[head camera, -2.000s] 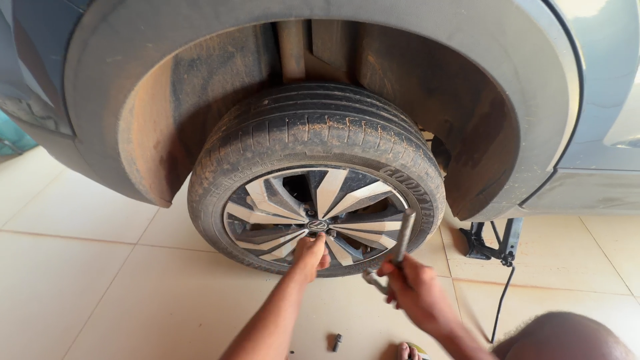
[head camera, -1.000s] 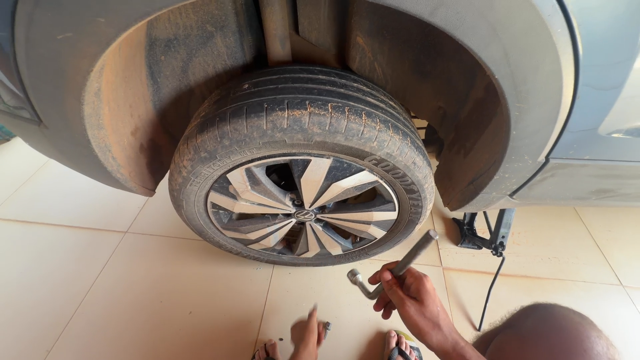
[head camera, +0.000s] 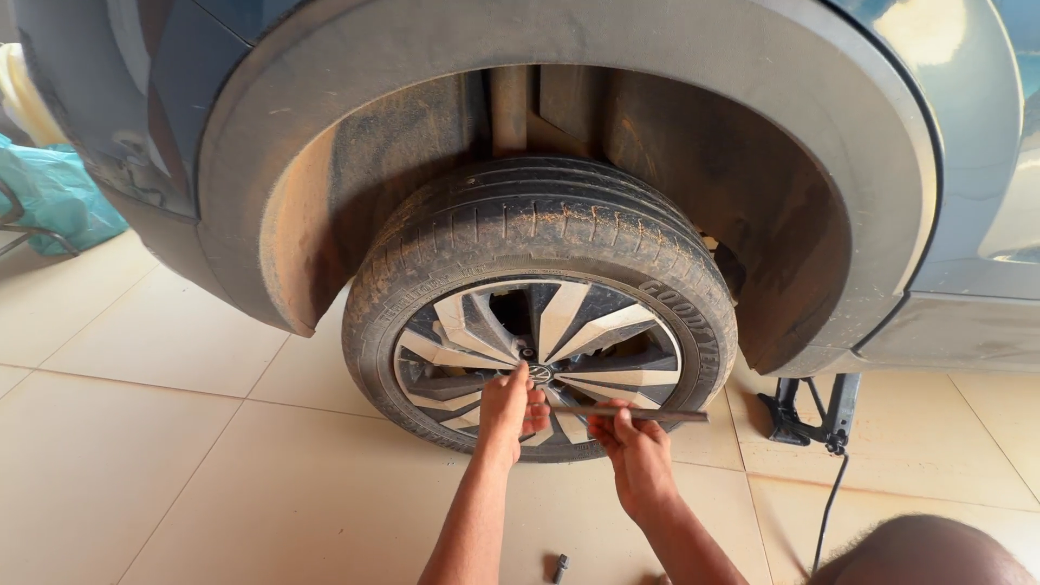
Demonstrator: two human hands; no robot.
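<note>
A Goodyear tire [head camera: 520, 236] on an alloy wheel [head camera: 613, 329] stands in the car's wheel arch. My right hand [head camera: 630, 443] grips the metal lug wrench [head camera: 678, 416], which lies nearly level across the lower spokes. At the wrench's other end, just below and left of the hub cap [head camera: 540, 373], is my left hand [head camera: 512, 406], its thumb pointing up. Whether its fingers close on the wrench end or on a small part cannot be made out. A wheel bolt [head camera: 561, 567] lies on the floor near the bottom edge.
A scissor jack [head camera: 837, 414] stands under the sill at the right, with a thin dark rod [head camera: 829, 508] reaching toward me. The fender arch [head camera: 569, 36] overhangs the wheel. A teal plastic bag [head camera: 61, 195] sits at the far left. My knee [head camera: 922, 552] is at the lower right.
My left hand has risen from low near the floor to the wheel hub. My right hand has brought the wrench from beside the wheel to in front of the spokes.
</note>
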